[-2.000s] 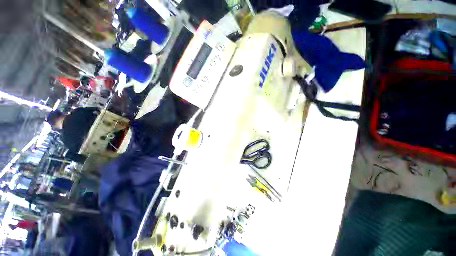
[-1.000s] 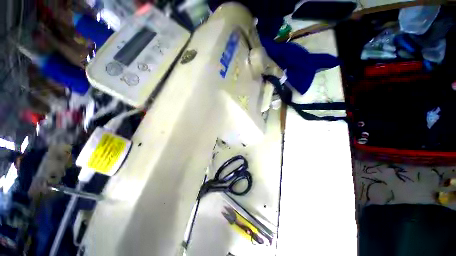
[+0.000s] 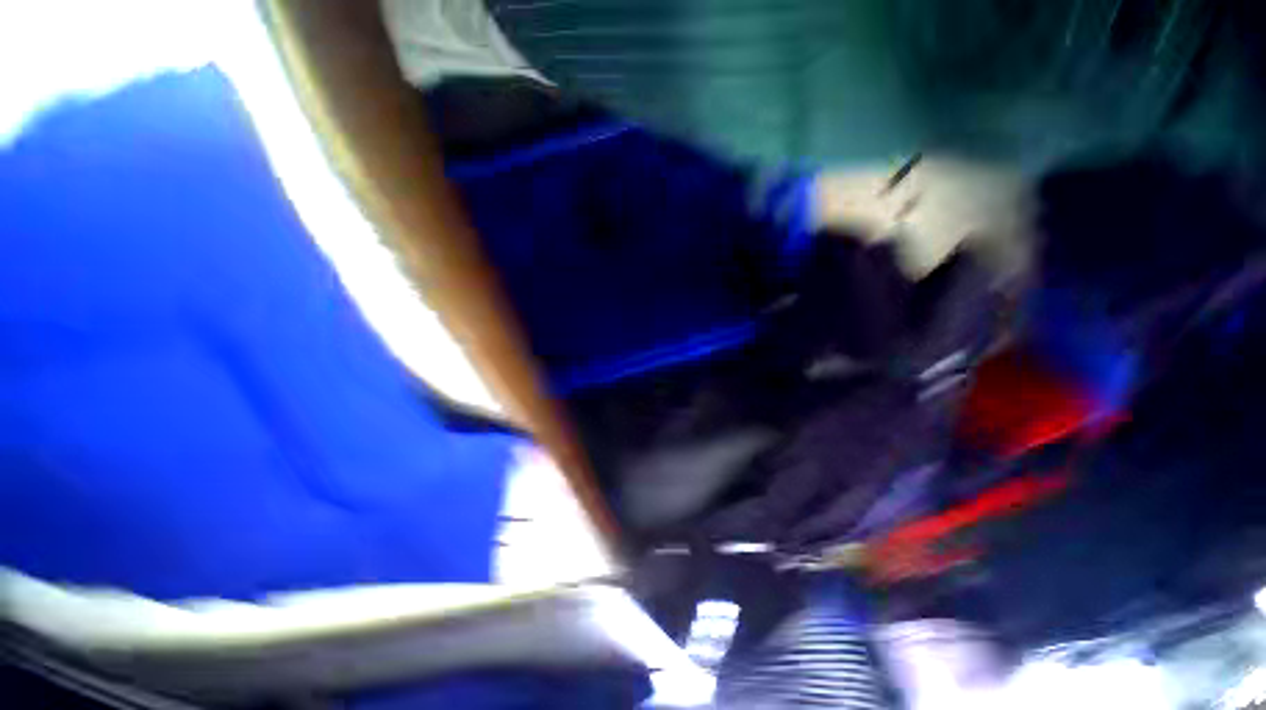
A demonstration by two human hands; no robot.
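Observation:
A bright royal-blue cloth piece (image 3: pixel 208 347) lies on the white table (image 3: pixel 542 527) at the left of the view, close to the table's corner. The picture is blurred. The sewing machine, scissors and snips are not in view. Neither my left hand nor my right hand can be made out in the frame.
The table's brown edge (image 3: pixel 458 264) runs down to a corner at lower centre. Beyond it are a dark blue container or cloth with bright blue edges (image 3: pixel 625 250), dark cloth heaps (image 3: pixel 847 430) and a blurred red object (image 3: pixel 1020 402). Dark green cloth (image 3: pixel 778 70) is at the top.
The view has swung away from the machine, scissors and snips to a table corner with blue cloth and the dark heaps beyond it.

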